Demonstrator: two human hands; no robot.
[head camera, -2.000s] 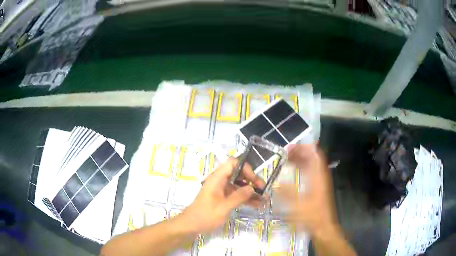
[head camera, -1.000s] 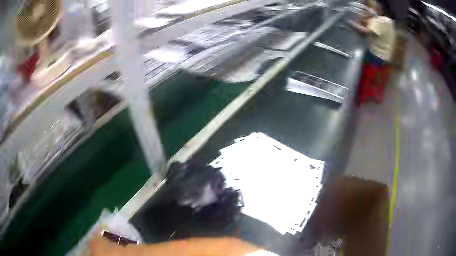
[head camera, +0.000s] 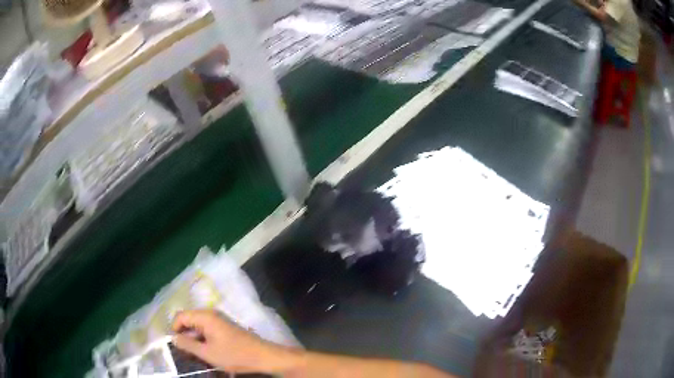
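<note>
My right hand is at the lower left, with its forearm reaching in from the bottom right. Its fingers are curled and their tips are at the edge of a white sticker strip with dark squares. Whether they grip it is too blurred to tell. The strip lies over the translucent blister tray, which shows faint yellow frame outlines. The picture's bottom edge cuts off the strip and tray. My left hand is out of the picture, and no housing can be made out.
A crumpled black film pile lies right of the tray. White backing sheets spread beyond it. A white post stands beside the green conveyor. A brown surface is at the lower right. A person is near a red stool at the top right.
The view has swung right from the tray to the waste piles, then slightly back left. My left hand and the housing have left the picture. More of my right hand and the tray shows than one second ago.
</note>
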